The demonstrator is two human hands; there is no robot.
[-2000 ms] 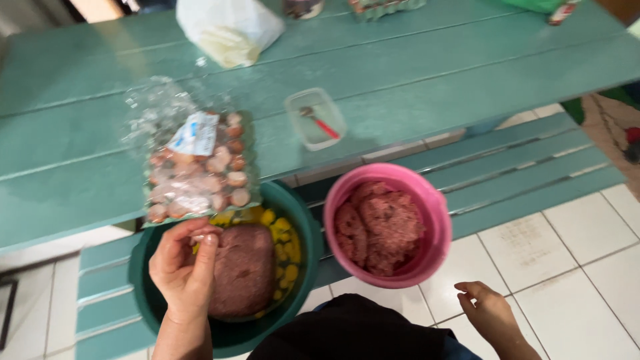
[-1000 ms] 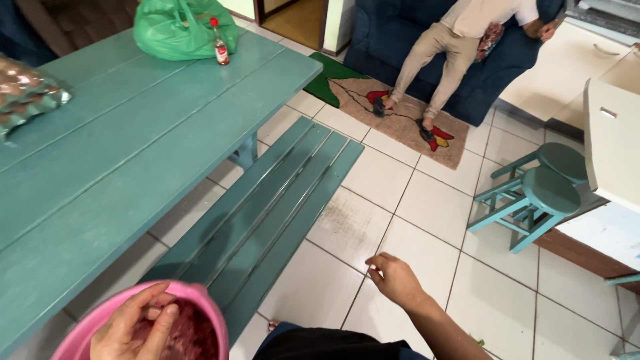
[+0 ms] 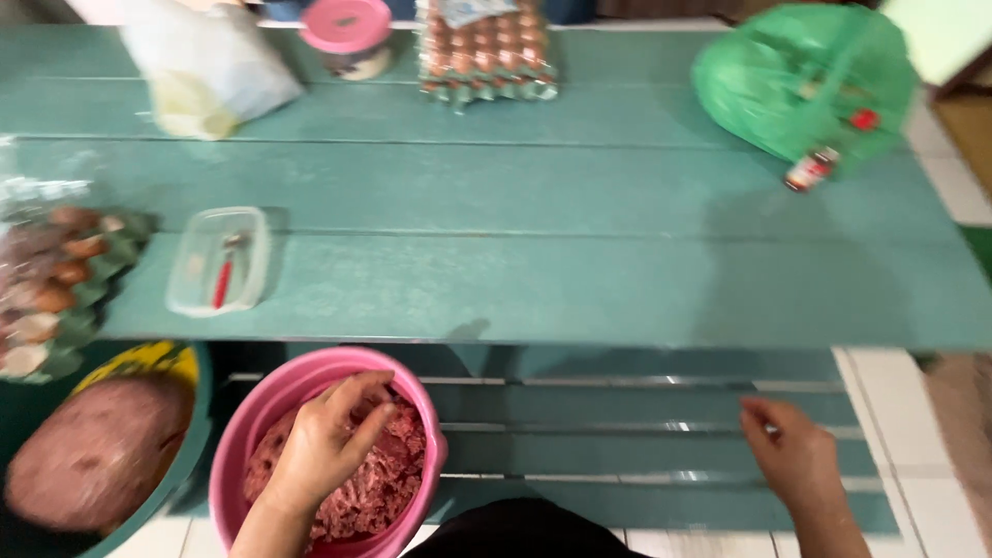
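Note:
My left hand [image 3: 329, 442], its fingers apart and nothing in them, is over a pink plastic tub [image 3: 225, 465] of raw ground meat [image 3: 380, 480]. To the right, above the slatted bench, my right hand [image 3: 790, 457] hangs with bent fingers and holds nothing that I can see. Left of the tub stands a dark green basin [image 3: 200, 434] with a large smooth lump of meat [image 3: 101, 449] and something yellow [image 3: 174, 363] in it. A clear plastic container [image 3: 252, 271] with a red-handled spoon [image 3: 223, 283] lies on the table edge above the tub.
The green wooden table [image 3: 542, 287] bears a tray of eggshells [image 3: 62, 271] at left. Along its back are a white plastic bag [image 3: 209, 70], a pink-lidded container [image 3: 349, 35], packed eggs [image 3: 484, 54], a green bag [image 3: 806, 85] and a small bottle [image 3: 811, 169]. The bench [image 3: 620, 449] runs alongside.
The view has swung from the sofa side back to the table. My left hand, over the green basin two seconds ago, is now over the pink tub.

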